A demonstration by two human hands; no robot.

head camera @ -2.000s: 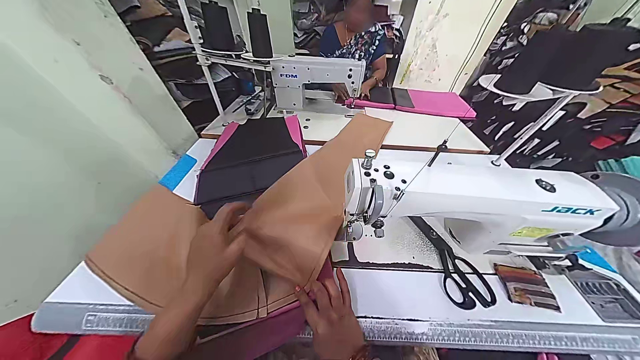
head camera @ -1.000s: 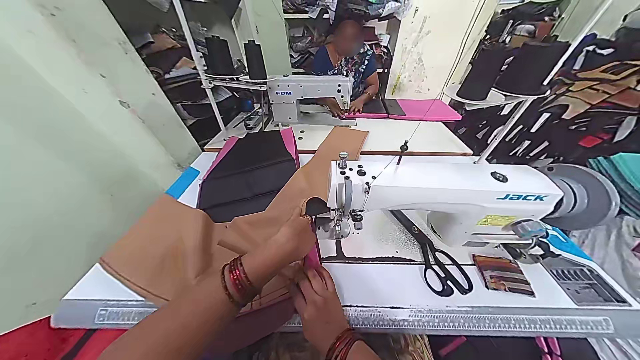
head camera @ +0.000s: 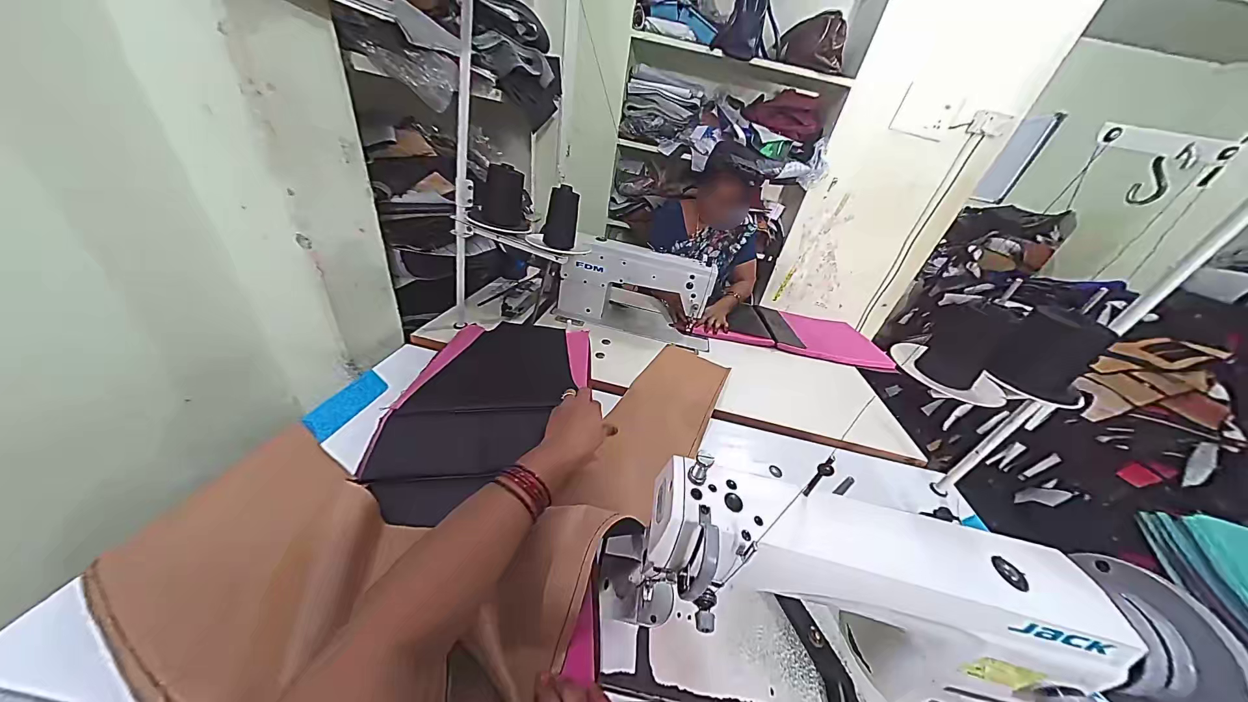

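Note:
A white Jack sewing machine (head camera: 877,575) stands at the right, its needle area beside the edge of a large tan sheet of material (head camera: 244,546). Pink material (head camera: 583,634) shows along that edge. My left hand (head camera: 575,429), with red bangles on the wrist, reaches across the tan sheet to the pink-edged black panel (head camera: 468,409); its fingers are at the panel's right pink border, and whether they pinch it is unclear. Only the fingers of my right hand (head camera: 567,688) show at the bottom edge, by the pink strip; the rest is out of frame.
Across the table a co-worker (head camera: 707,234) sits at a second sewing machine (head camera: 634,288) with pink and black material (head camera: 829,339). Black thread cones (head camera: 1048,351) stand on a holder at the right. A wall is close at the left, and the far table's edge (head camera: 819,444) adjoins mine.
My left hand has moved from the tan sheet near the needle area to the far black panel. The view has tilted up, so my right hand is mostly out of frame.

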